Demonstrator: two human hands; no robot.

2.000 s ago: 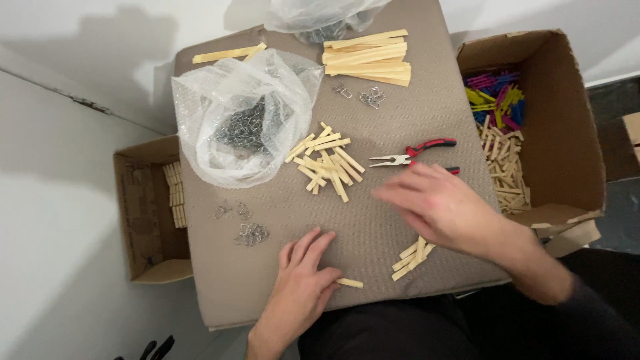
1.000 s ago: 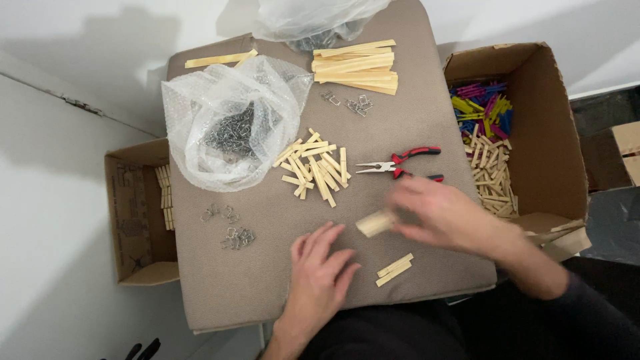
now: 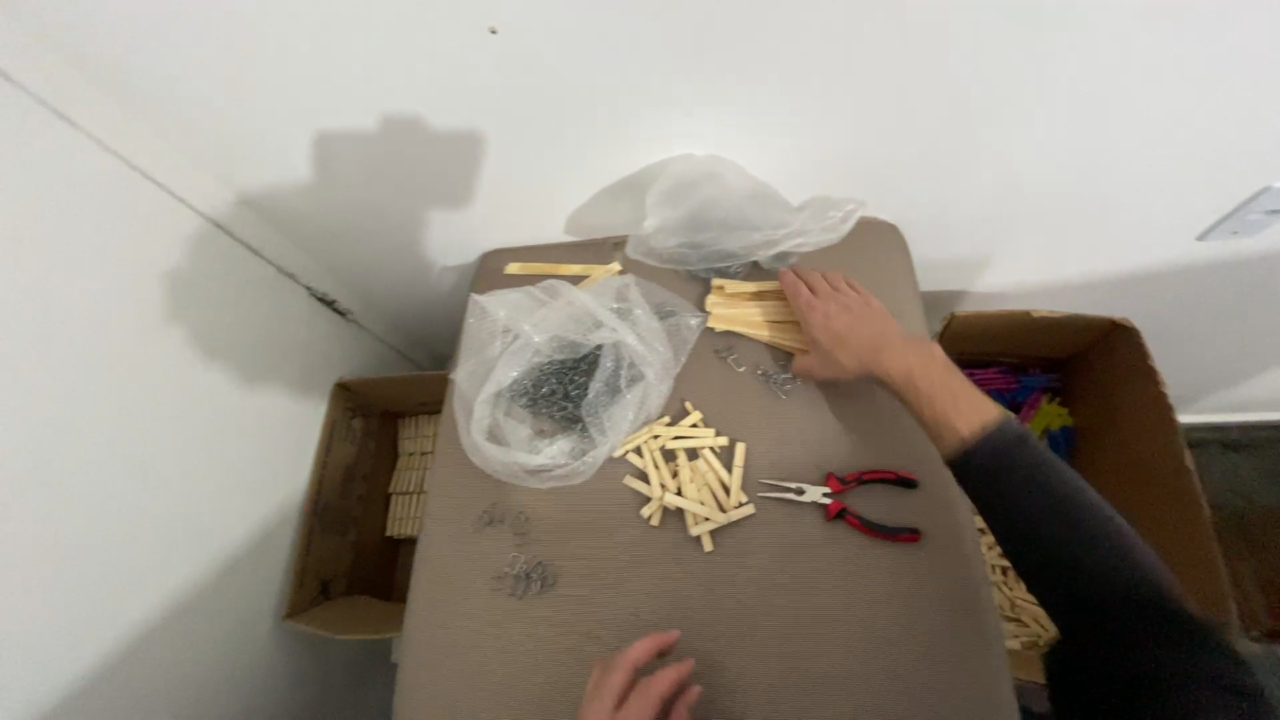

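My right hand (image 3: 840, 325) lies over the right end of a stack of long flat wooden strips (image 3: 750, 312) near the far edge of a fabric-covered surface; whether its fingers grip them is hidden. At the near edge, my left hand (image 3: 645, 680) hovers or rests with fingers apart, holding nothing. Mid-surface is a loose pile of short wooden clothespin halves (image 3: 690, 470), with red and black long-nose pliers (image 3: 840, 505) just right of it. Metal clothespin springs lie in small groups, at left (image 3: 525, 575) and beside the strips (image 3: 777, 378).
A clear plastic bag (image 3: 480, 420) of metal springs stands at left, another bag (image 3: 740, 215) at the back. A cardboard box (image 3: 345, 480) of stacked clothespins is at left; one at right (image 3: 1130, 430) holds colored and wooden pieces. Two strips (image 3: 550, 269) lie far left.
My right hand has moved from beside the pliers to the strips at the back. The few wooden pieces near the front edge are no longer seen there. The view has shifted up toward the wall.
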